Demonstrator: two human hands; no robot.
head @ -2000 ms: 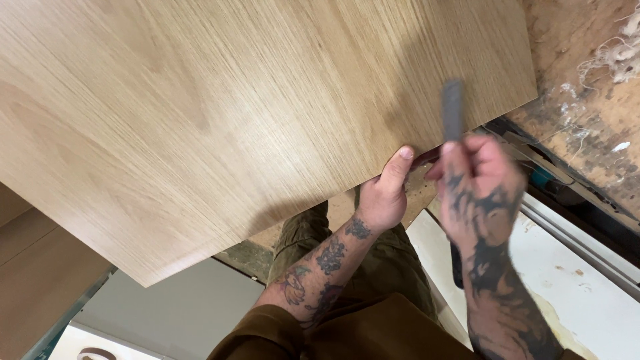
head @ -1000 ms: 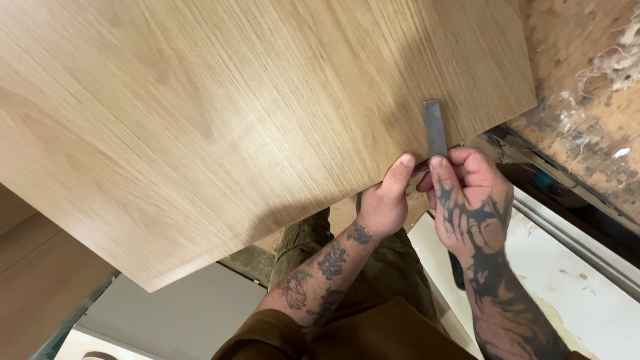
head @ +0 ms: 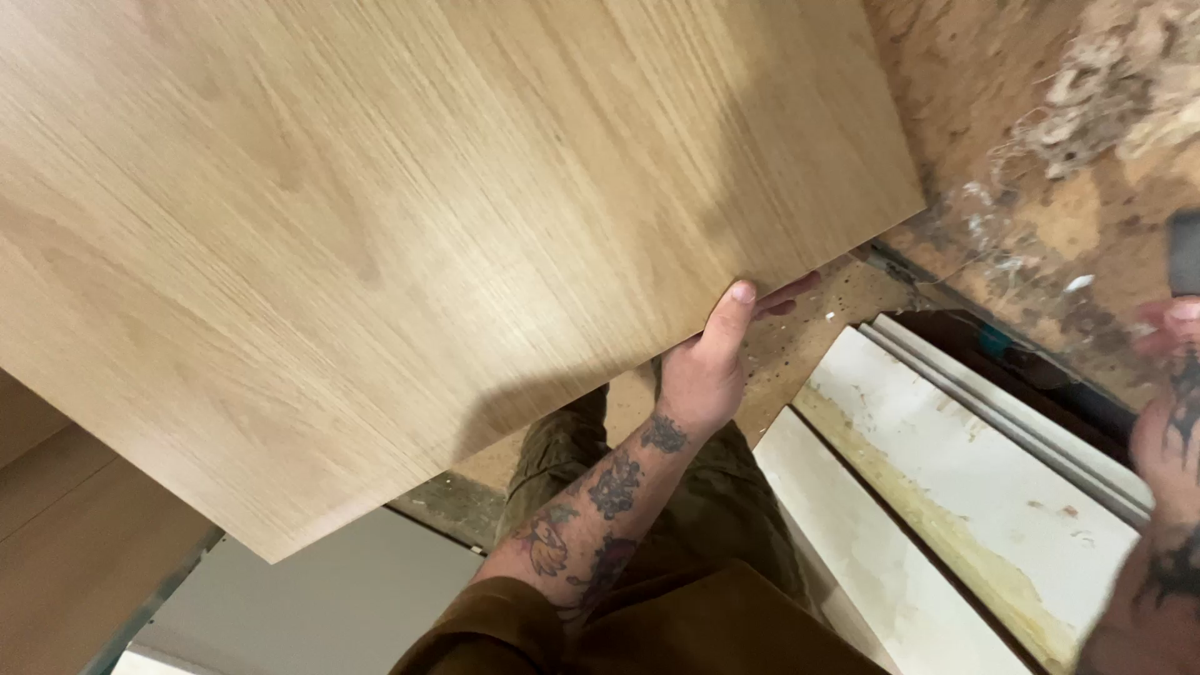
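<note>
A large wood-grain panel spans the upper left and middle of the view. My left hand grips its near edge, thumb on the top face and fingers underneath. At the right border, away from the panel, my right hand holds a flat grey metal tool that points up; the hand is blurred and partly cut off by the frame. What kind of tool it is cannot be told.
White boards with yellowish residue lean or lie at the lower right. A worn, stained wooden surface at the right bears a clump of fibres. A grey panel and brown boards are at the lower left.
My right hand has moved from the panel's near edge, beside my left hand, out to the far right with the flat tool. My left hand remains on the panel.
</note>
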